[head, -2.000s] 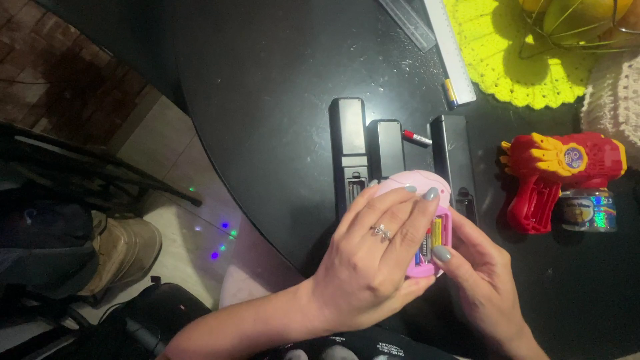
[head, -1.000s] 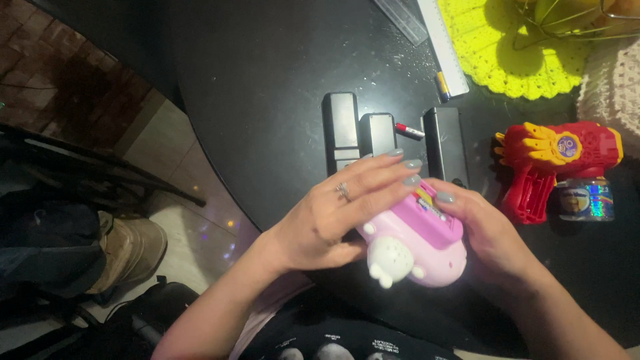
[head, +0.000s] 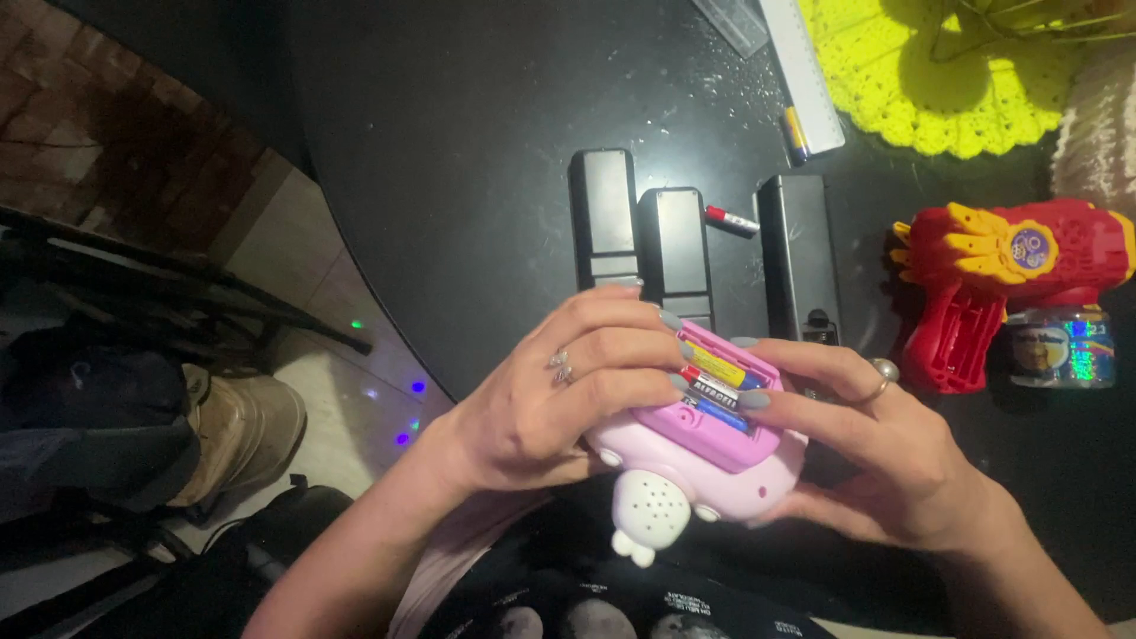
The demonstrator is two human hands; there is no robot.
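A pink plastic toy (head: pixel 710 493) with a white perforated knob is held between both hands near the table's edge. Its uncovered battery compartment faces up with three batteries (head: pixel 714 388) lying side by side: yellow, red-and-white and blue. My left hand (head: pixel 568 382) grips the toy's left side, its fingertips on the compartment's edge and the battery ends. My right hand (head: pixel 870 435) holds the right side, with a fingertip at the other end of the batteries. Whether the batteries are fully seated cannot be told.
Behind the toy lie black remote controls (head: pixel 608 204), (head: pixel 676 240) and a black device (head: pixel 799 248) with a battery bay. A red-and-white battery (head: pixel 732 220), another battery (head: pixel 796 135), a ruler (head: pixel 803 75), a yellow crocheted mat (head: pixel 941 80) and a red toy bubble gun (head: pixel 1021 257) lie beyond.
The toy has been turned in my hands, so its white knob shows and the compartment lies more slantwise. My left fingers, over the toy's top two seconds ago, are now at the compartment's left side.
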